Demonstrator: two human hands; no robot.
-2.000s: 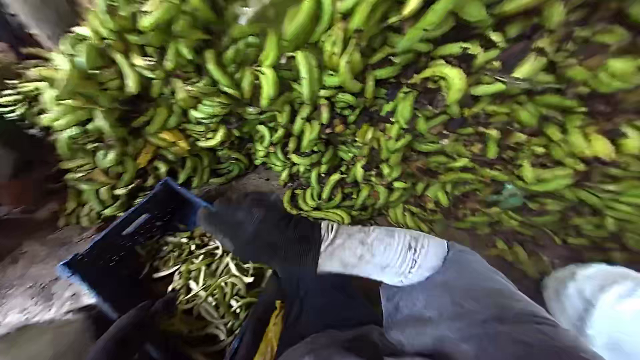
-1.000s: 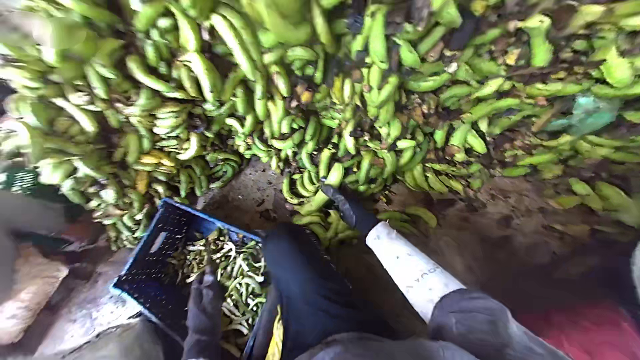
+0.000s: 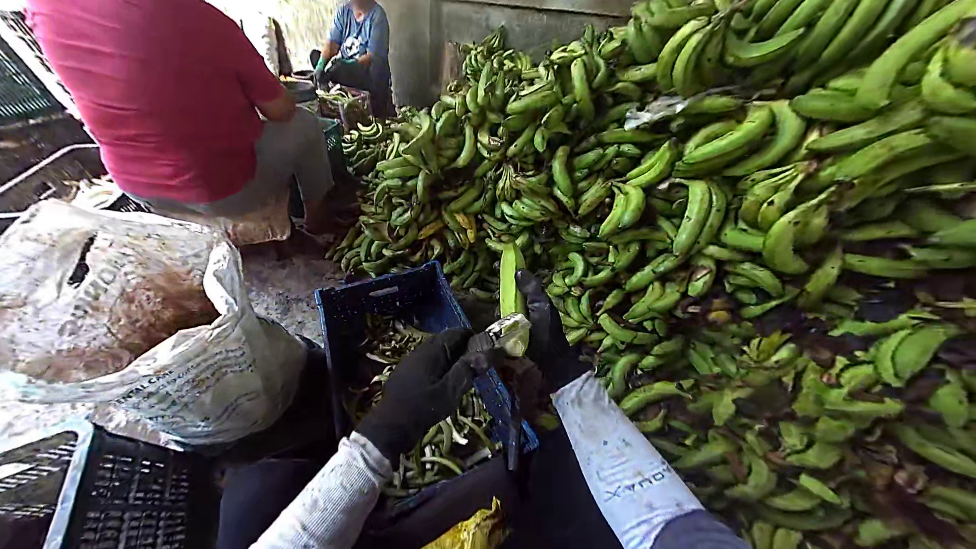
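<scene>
My right hand [image 3: 547,324], in a dark glove, grips a green plantain [image 3: 511,282] that stands nearly upright over the right rim of a blue plastic crate [image 3: 381,286]. A small blade-like tool [image 3: 499,332] sits in the dark-gloved fingers of my left hand [image 3: 431,381], against the plantain's lower end, where pale flesh shows. Strips of plantain peel [image 3: 450,438] lie inside the crate, below my hands. My fingers partly hide the tool and the plantain's base.
A large heap of green plantains [image 3: 686,198] spreads ahead and to the right. A white woven sack [image 3: 145,320] and a black crate [image 3: 137,488] are at left. A person in a red shirt [image 3: 160,91] sits beyond the sack; another person [image 3: 358,46] sits farther back.
My right hand was down at the heap's edge by a plantain one second ago; it now holds a plantain above the crate. My left hand has risen from the crate. The view has swung left and up.
</scene>
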